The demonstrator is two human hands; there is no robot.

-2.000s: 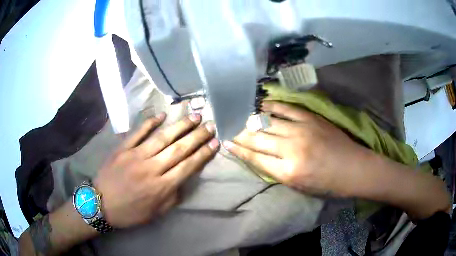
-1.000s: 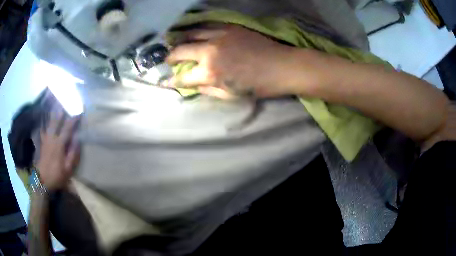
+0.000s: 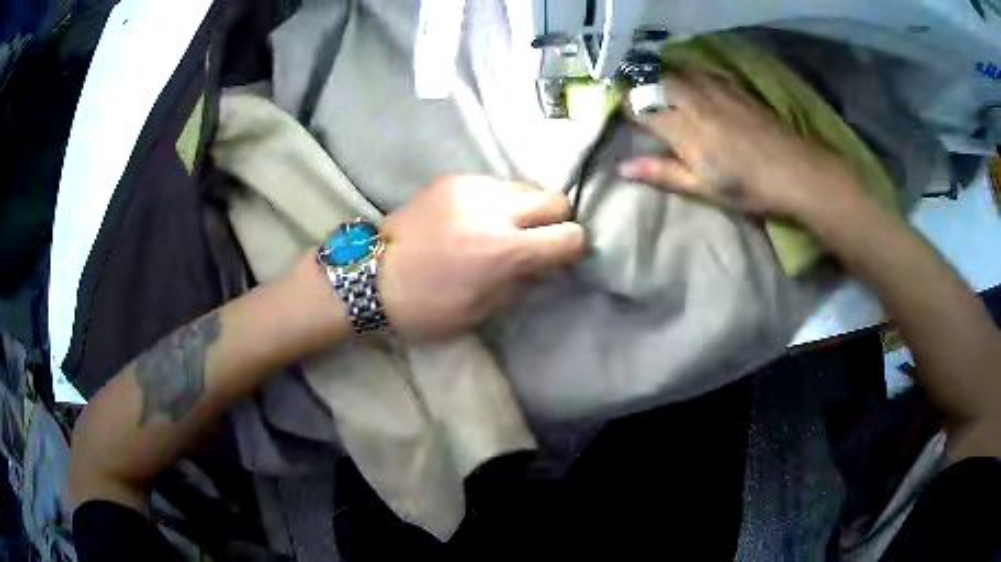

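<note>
The grey-taupe panel [image 3: 659, 351] lies bunched in front of the sewing machine [image 3: 713, 27] and hangs over the table's front edge. My left hand [image 3: 472, 253] pinches a dark-edged fold of it between thumb and finger, below the needle area. My right hand [image 3: 724, 148] is beside the needle area on the right, fingers slightly apart and blurred; I cannot tell if it grips cloth. The lime-green fabric piece [image 3: 807, 93] lies behind and around my right hand, and a bit of green shows under the presser foot [image 3: 560, 97]. The beige panel [image 3: 340, 384] lies under my left forearm.
The dark brown panel [image 3: 137, 263] hangs over the left side of the white table [image 3: 115, 99]. A white strip [image 3: 439, 49] hangs left of the needle. A silver watch with a turquoise dial [image 3: 351, 244] is on my left wrist. Papers or cloths lie at the far lower left.
My left hand has come from the far left to the middle and now pinches a fold. The beige and dark brown panels now show widely at left. The camera view has shifted.
</note>
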